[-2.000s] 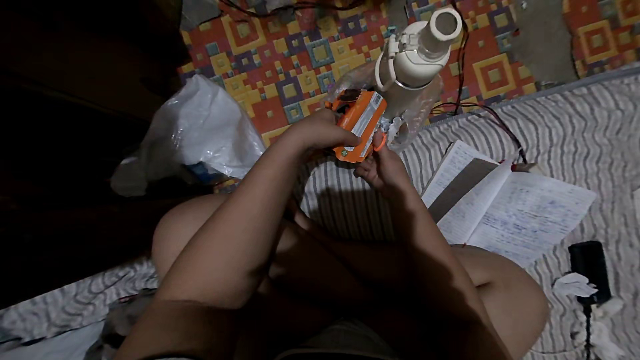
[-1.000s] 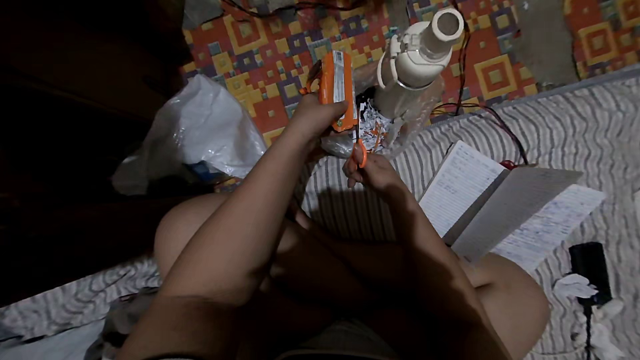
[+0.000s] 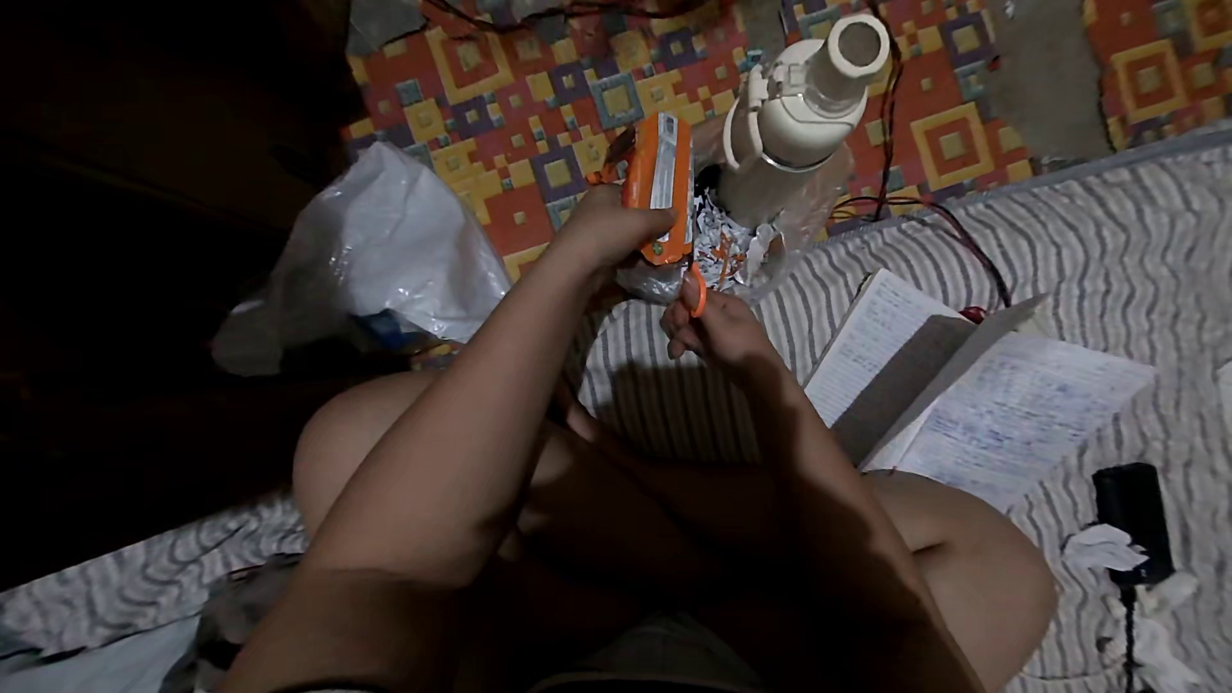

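My left hand (image 3: 616, 228) grips an orange packet (image 3: 664, 183) with a pale printed strip, its thumb across the front. Just below the packet, my right hand (image 3: 717, 322) holds scissors by their orange handle (image 3: 698, 292); the dark blades point up along the packet's lower right edge and are mostly hidden. Behind both hands, a clear plastic bag (image 3: 659, 284) holds white and orange paper shreds (image 3: 722, 241). A cream bottle (image 3: 794, 120) with an uncovered round top stands at the back beside the shreds.
A white plastic bag (image 3: 404, 241) lies at the left. An open notebook (image 3: 1020, 414) with handwriting rests on the striped cloth (image 3: 1145, 250) at the right, near a black device (image 3: 1134, 520) with a cable and crumpled tissue (image 3: 1105, 549). Dark wires (image 3: 948, 217) run past the bottle.
The packet and my left hand have moved up and left from two seconds ago, and the packet now stands more upright. The shreds show more. A notebook page has shifted.
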